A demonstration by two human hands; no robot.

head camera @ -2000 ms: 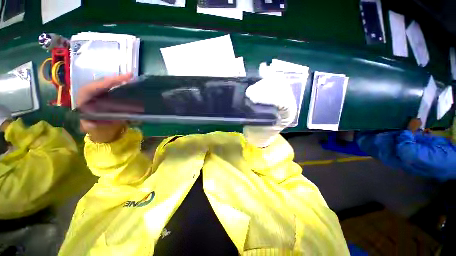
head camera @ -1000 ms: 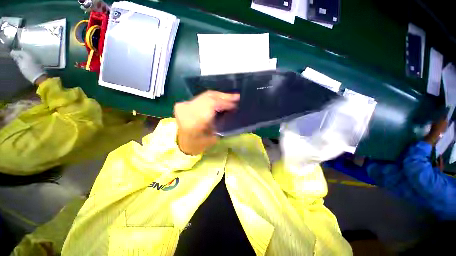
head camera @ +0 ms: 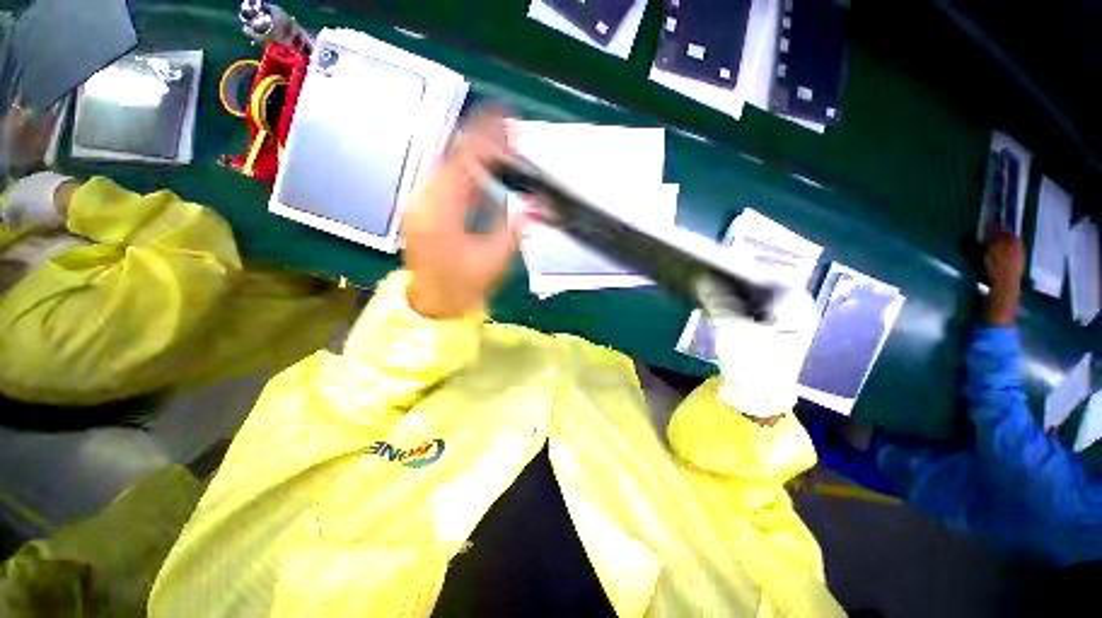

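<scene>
A dark tablet back cover (head camera: 628,242) is held up nearly edge-on, slanting from upper left to lower right, and blurred. My bare left hand (head camera: 457,223) grips its upper left end. My right hand (head camera: 764,338), in a white glove, grips its lower right end. White separator sheets (head camera: 592,151) lie on the green bench behind and below the cover. The side of the cover that faces away is hidden.
A stack of covers with separators (head camera: 351,139) and a red holder (head camera: 276,109) with yellow rings stand left. More covers (head camera: 850,332) lie right. Dark covers on white sheets (head camera: 701,48) lie on the far belt. Workers in yellow and blue smocks sit either side.
The cover has turned from its plain face showing to nearly edge-on. My right hand, blurred at the covers on the right before, now grips its right end.
</scene>
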